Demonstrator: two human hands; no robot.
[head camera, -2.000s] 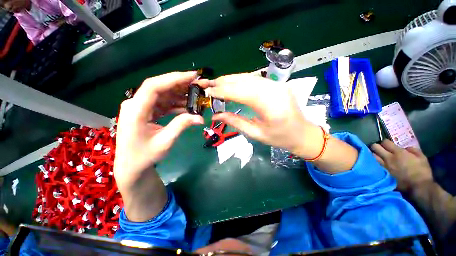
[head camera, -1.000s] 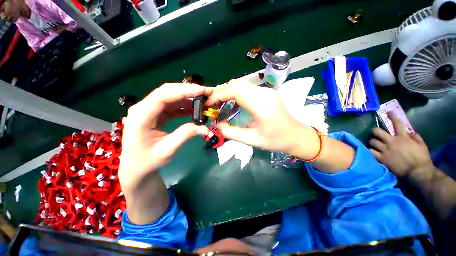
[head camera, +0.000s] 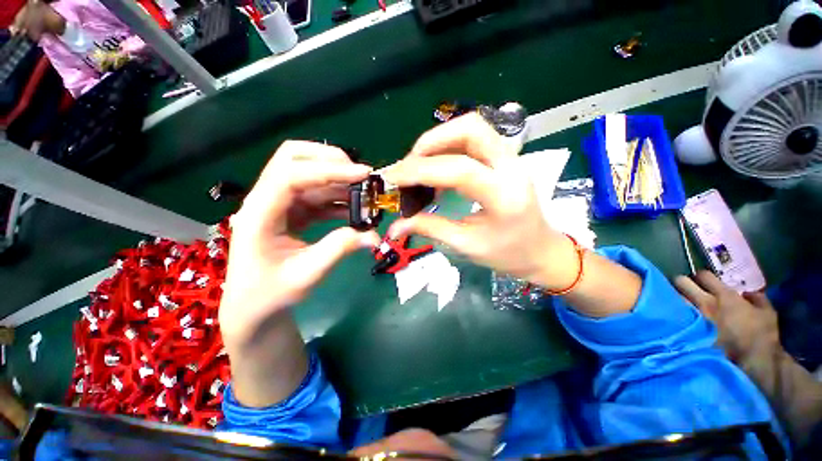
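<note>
My left hand (head camera: 279, 243) grips a small black device housing (head camera: 357, 204) between thumb and fingers, its edge turned up. My right hand (head camera: 482, 198) holds a dark glossy cover (head camera: 415, 200) just to the right of it. An amber flex cable (head camera: 388, 201) spans the gap between the two parts. Below the hands, a red spring clamp (head camera: 399, 256) with black tips lies on the dark green bench, beside a crumpled white wipe (head camera: 430, 278).
A large pile of red clamps (head camera: 149, 333) is at left. A blue box of thin sticks (head camera: 635, 167), a whitish bottle (head camera: 509, 122), and a panda-shaped fan (head camera: 775, 108) stand at right. Another person's hand (head camera: 735, 311) is near a pink phone-like object (head camera: 721, 241). Small amber units lie on the belt.
The housing has turned so more of its inside shows, and the cover has tilted darker beside it. The units on the belt have shifted left. The other person's hand has moved down off the pink object.
</note>
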